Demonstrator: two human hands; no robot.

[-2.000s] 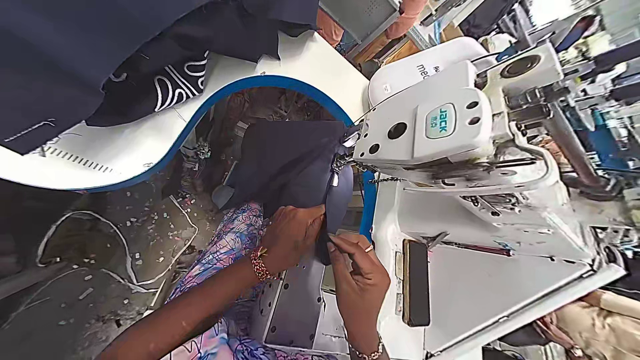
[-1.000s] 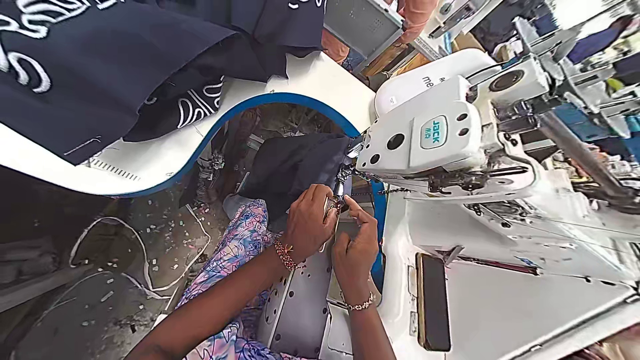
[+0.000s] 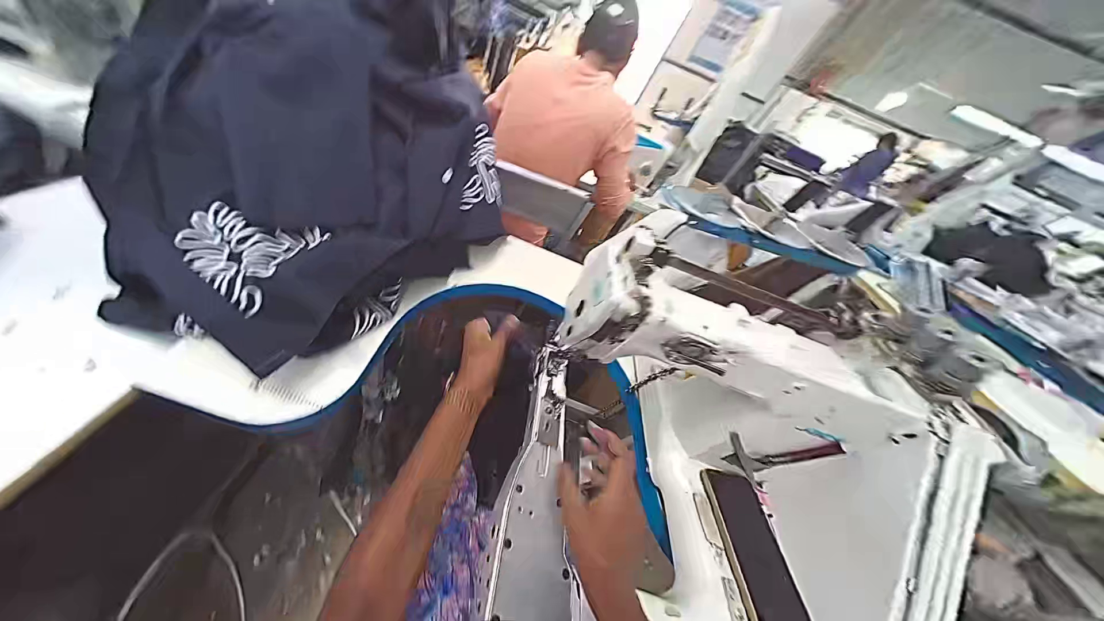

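The white Jack sewing machine (image 3: 733,336) has its head above a narrow metal sewing arm (image 3: 535,517). My left hand (image 3: 485,358) is raised left of the needle area, fingers blurred, over dark cloth (image 3: 503,431) that hangs beside the arm; whether it grips that cloth cannot be told. Below the machine head and right of the sewing arm is my right hand (image 3: 604,492), its fingers bent and apart, with no cloth seen in it. Navy fabric with white embroidery (image 3: 293,172) lies heaped on the white table (image 3: 194,388) at the left.
A blue edge (image 3: 392,341) curves around the table's cutout. A dark flat object resembling a phone (image 3: 755,543) rests right of my right hand, near a scissors-like tool (image 3: 793,454). Beyond the table a person in an orange shirt (image 3: 561,121) sits facing away. More workstations stand behind.
My hands were together at the cloth by the needle; now they are apart, the left farther forward and the right nearer me. The view has swung up, showing more of the room.
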